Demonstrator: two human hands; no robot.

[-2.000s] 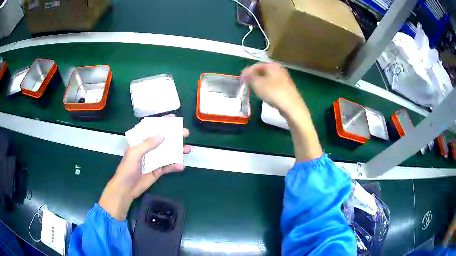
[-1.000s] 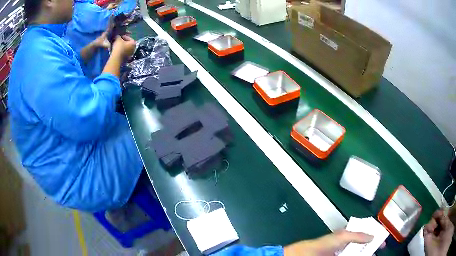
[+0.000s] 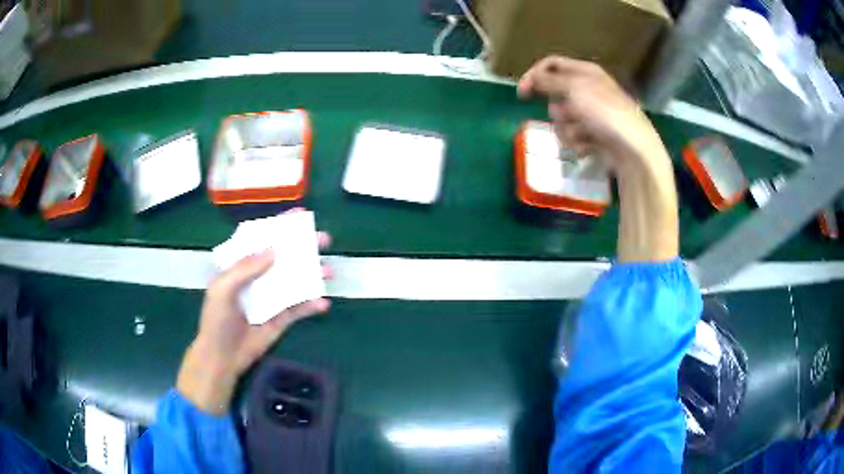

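Observation:
My left hand [image 3: 264, 292] holds a fanned stack of white cards [image 3: 287, 259] over the near rail, in front of an orange-rimmed tin [image 3: 259, 162]. My right hand [image 3: 578, 102] is above and partly over another open orange-rimmed tin [image 3: 562, 176] to the right. Its fingers are curled and blurred, and no card shows clearly in them. A pale lid [image 3: 396, 164] lies flat between these two tins. Whitish surfaces show inside both tins, but I cannot tell whether they are cards.
More tins [image 3: 71, 176] and a tilted lid [image 3: 167, 171] are on the left, another tin [image 3: 715, 173] on the right. A dark phone [image 3: 291, 417], white pack [image 3: 105, 440] and shiny plastic bag [image 3: 713, 370] lie on the bench. A grey post [image 3: 777, 213] slants at right, near a carton [image 3: 574, 37].
The view has turned back from the left to the belt ahead. Compared with two seconds ago, tins and lids have shifted left, and my right hand is farther right. The left hand still holds the cards.

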